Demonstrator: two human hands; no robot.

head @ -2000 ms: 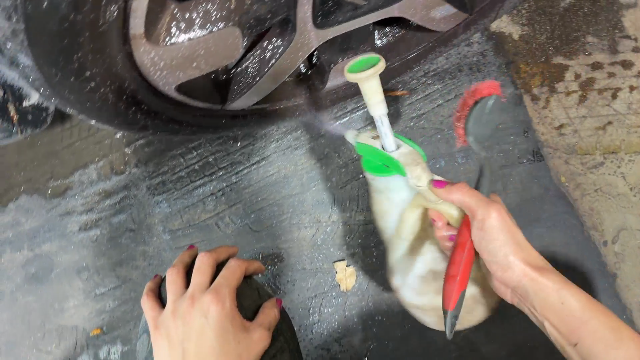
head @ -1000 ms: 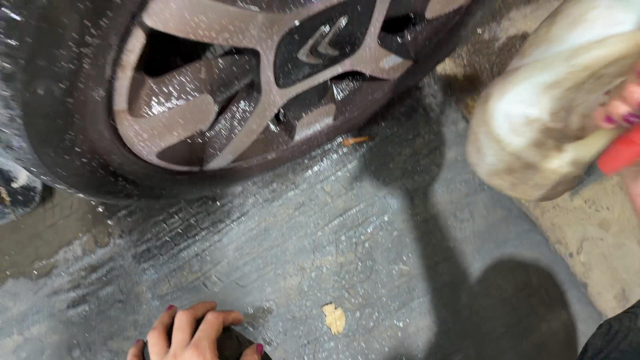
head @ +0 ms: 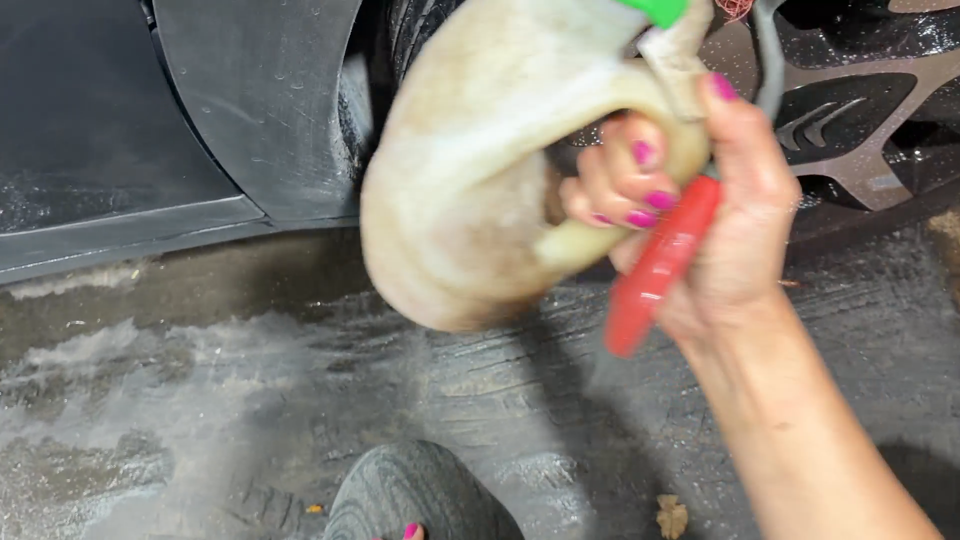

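My right hand (head: 720,195) grips the handle of a whitish plastic pump sprayer bottle (head: 457,187), tilted and blurred, with part of its green collar (head: 660,9) at the top edge. The same hand also holds a brush by its red handle (head: 656,277), which slants down to the left; reddish bristles (head: 733,7) show at the top. Behind the hand is a wet alloy wheel (head: 862,127) in its tire. Of my left hand (head: 409,532), only fingertips with pink nails show at the bottom edge, at my knee (head: 420,487); the rest is out of view.
A dark car body panel (head: 255,97) and lower sill (head: 150,240) fill the upper left. The wet dark floor (head: 300,405) runs beneath the car. A dry leaf (head: 672,516) lies on it at the bottom, with a small orange bit (head: 314,508) farther left.
The sprayer and brush in my right hand have swung from the right edge to in front of the wheel. The view has shifted left, toward the car body. My left hand is now mostly out of view.
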